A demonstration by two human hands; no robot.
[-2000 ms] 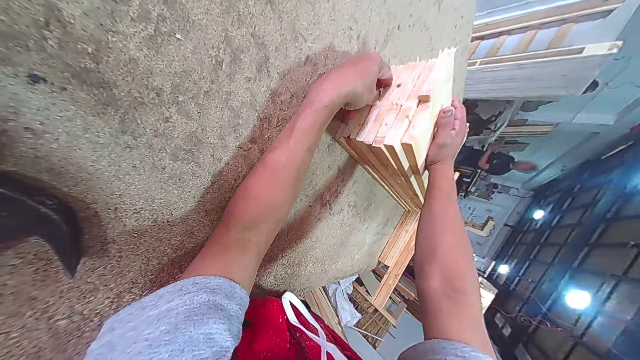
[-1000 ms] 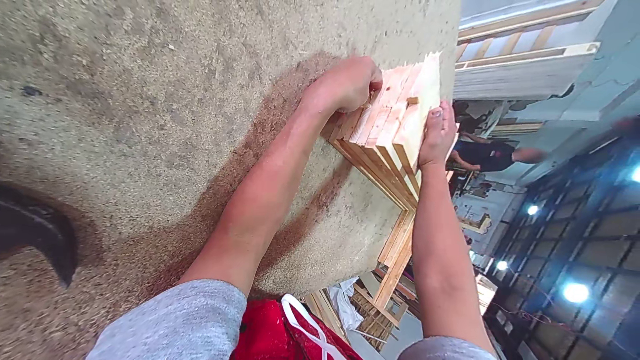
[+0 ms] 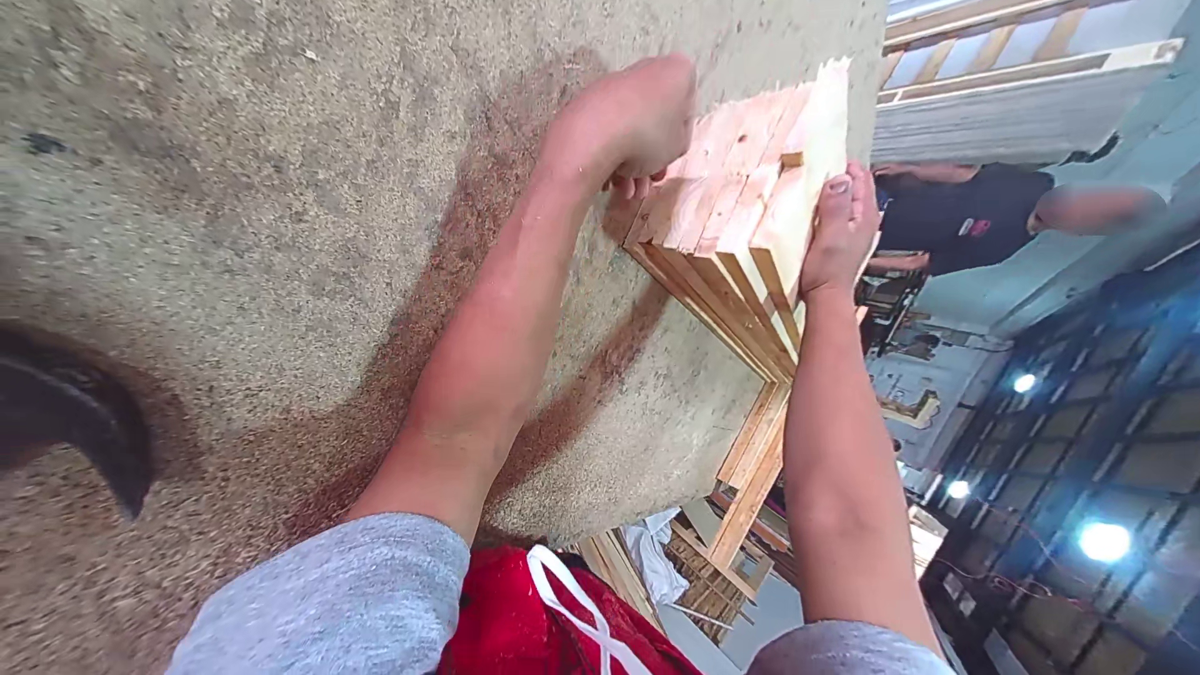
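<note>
A stack of light wooden boards (image 3: 741,187), its rough ends facing me, leans away at an angle from the concrete surface. A small wood piece (image 3: 792,159) sticks out of the end faces. My right hand (image 3: 844,225) lies against the outermost board on the right, thumb along its near edge and fingers mostly hidden behind. At the left side of the ends is my left hand (image 3: 647,127), its fingers curled; whether they pinch anything is hidden. Below, the boards meet other lengths of wood (image 3: 750,441) at a corner.
The view is turned sideways. A dark curved object (image 3: 75,403) is at the left edge. A co-worker in a dark shirt (image 3: 975,220) is beyond my right hand, near a slatted wooden frame (image 3: 994,75). White cloth (image 3: 654,553) and wood pieces are at the bottom.
The co-worker appears larger and higher in the view than before. My right hand stays against the boards, and my left hand remains beside their ends.
</note>
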